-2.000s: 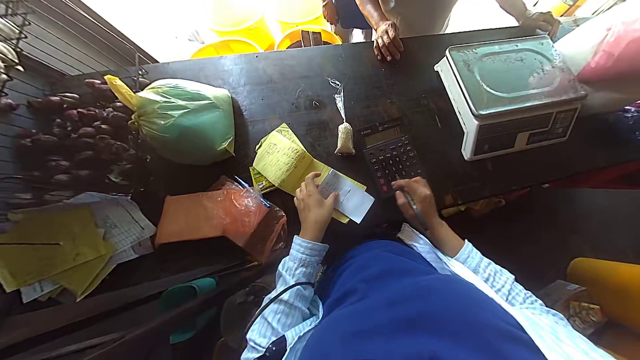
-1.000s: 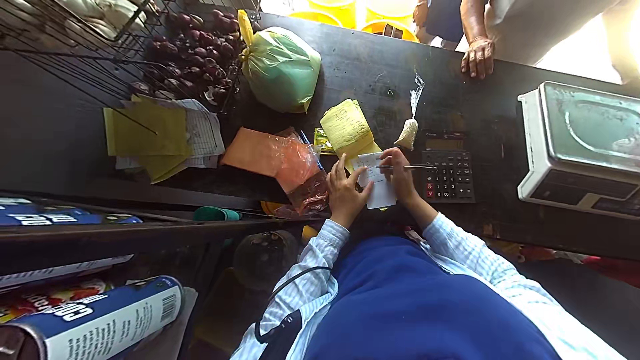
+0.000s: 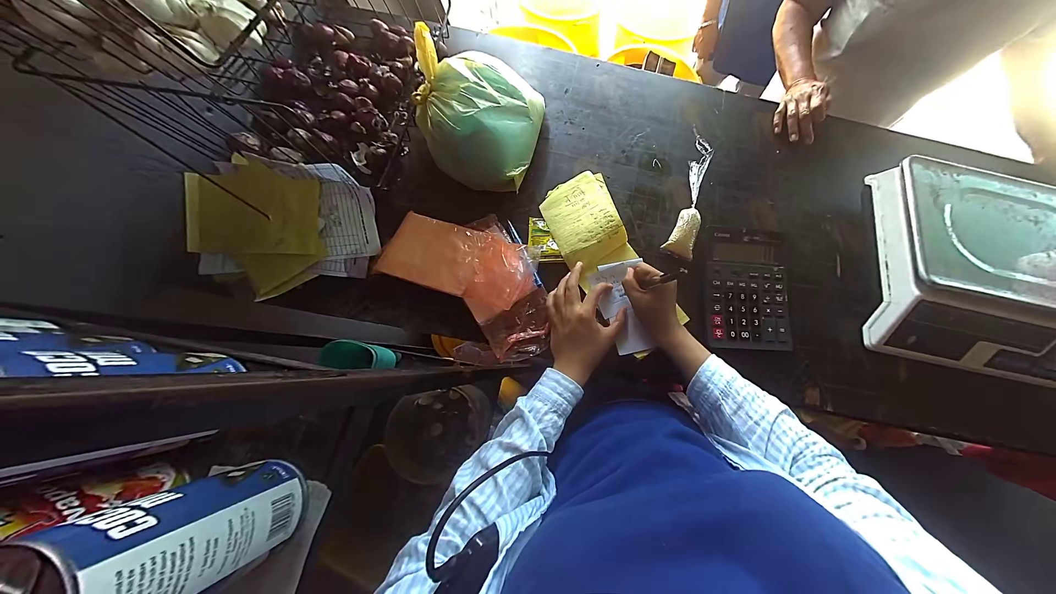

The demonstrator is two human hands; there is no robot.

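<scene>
My right hand (image 3: pixel 658 307) grips a dark pen (image 3: pixel 665 279) over a small white slip of paper (image 3: pixel 632 334). My left hand (image 3: pixel 579 320) rests spread at the slip's left edge, holding nothing. Under and beyond the slip lie yellow sheets with handwriting (image 3: pixel 584 216). Close by on the right is a black desk calculator (image 3: pixel 747 301), and a small knotted clear plastic bag of pale grains (image 3: pixel 683 234) lies above it. Orange plastic packaging (image 3: pixel 437 254) is to the left of my left hand.
A countertop weighing scale (image 3: pixel 982 264) stands at right. Left are a tied green-yellow bag (image 3: pixel 483 120), red onions (image 3: pixel 346 99), a wire basket (image 3: pixel 165 74), stacked papers (image 3: pixel 346 219) and a printed can (image 3: pixel 181 528). Another person's hand (image 3: pixel 800 109) rests on the counter's far edge.
My right hand has moved from the calculator to the white slip, with the pen in it. The view has swung left, bringing the cans into sight.
</scene>
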